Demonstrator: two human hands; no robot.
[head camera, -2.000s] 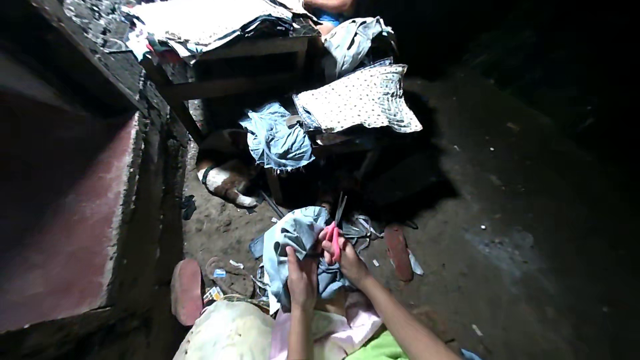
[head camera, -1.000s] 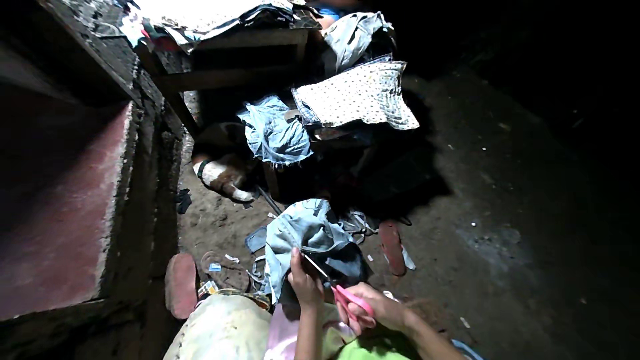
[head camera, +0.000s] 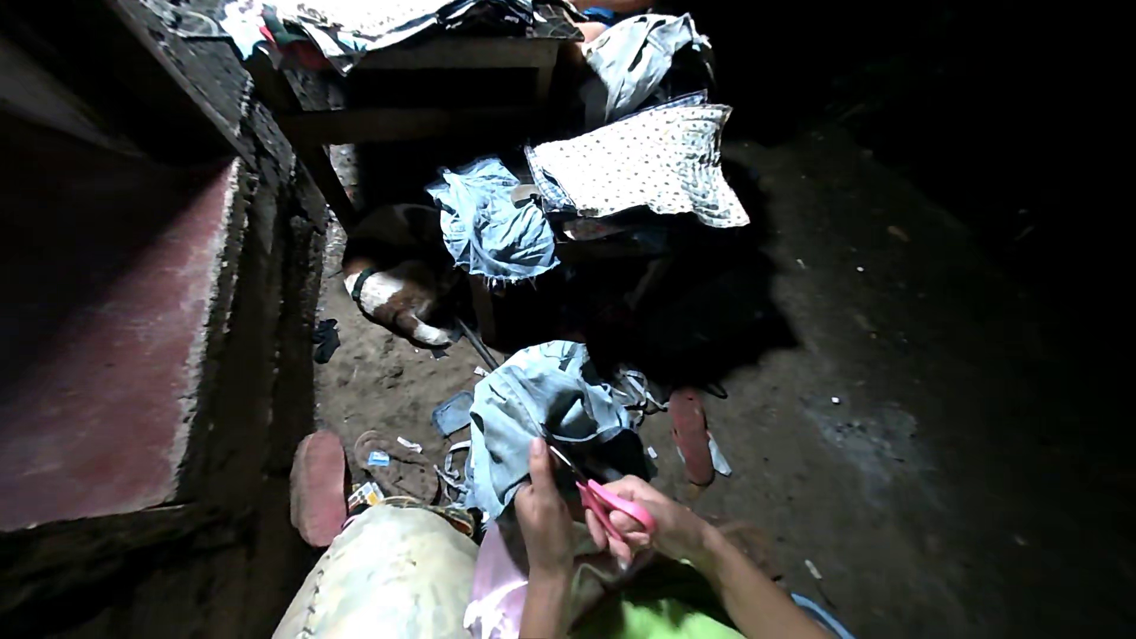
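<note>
Light blue denim cloth (head camera: 524, 399) hangs bunched in front of me at the lower middle. My left hand (head camera: 543, 510) pinches its near edge, thumb on top. My right hand (head camera: 652, 524) grips the pink handles of a pair of scissors (head camera: 608, 508). The scissor blades point up and left to the cloth, close to my left thumb; their tips are partly hidden in the folds, so how far they are apart is unclear. Pink fabric (head camera: 499, 581) and bright green fabric (head camera: 666, 619) lie below my hands.
A dog (head camera: 395, 293) lies on the dirt floor by a wooden table (head camera: 444, 55) piled with cloth. Crumpled denim (head camera: 497, 222) and a dotted cloth (head camera: 643, 164) rest before it. Reddish slippers (head camera: 319, 488) (head camera: 691, 435) flank the cloth; a pale stuffed sack (head camera: 390, 577) is at lower left.
The scissors, upright and apart from the cloth two seconds ago, have come down and now point up-left into the denim. The denim has been turned and spread in my left hand.
</note>
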